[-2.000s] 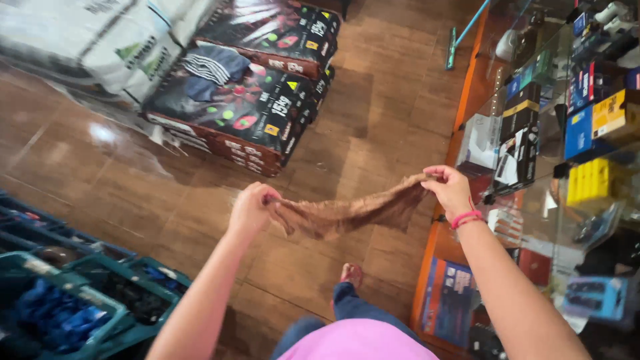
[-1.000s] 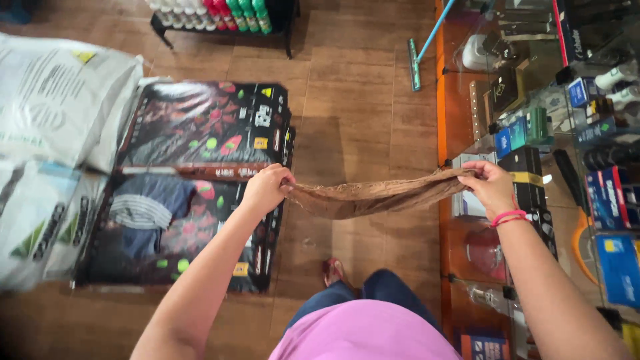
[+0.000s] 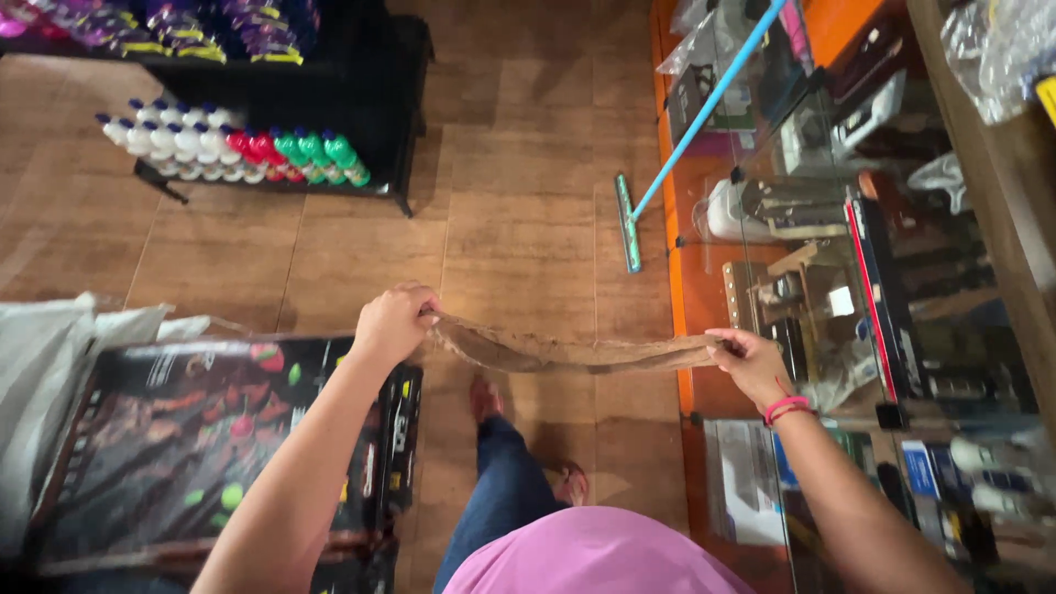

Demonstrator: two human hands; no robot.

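Note:
A brown cloth (image 3: 569, 356) stretches between my two hands above the wooden-look floor, sagging a little in the middle, with a frayed upper edge. My left hand (image 3: 398, 320) pinches its left end between thumb and fingers. The right end is gripped by my right hand (image 3: 747, 365), with pink and red bands on the wrist. Below the cloth show my feet and jeans.
Charcoal bags (image 3: 206, 437) are stacked at the left beside white sacks (image 3: 37, 396). A black rack (image 3: 289, 91) holds bottles at the upper left. A blue-handled floor squeegee (image 3: 629, 223) leans by the glass display case (image 3: 792, 272) on the right.
The view has moved forward along the aisle, and the charcoal bags now lie lower at the left. Both hands still hold the cloth stretched. The blue striped cloth on the bags no longer shows.

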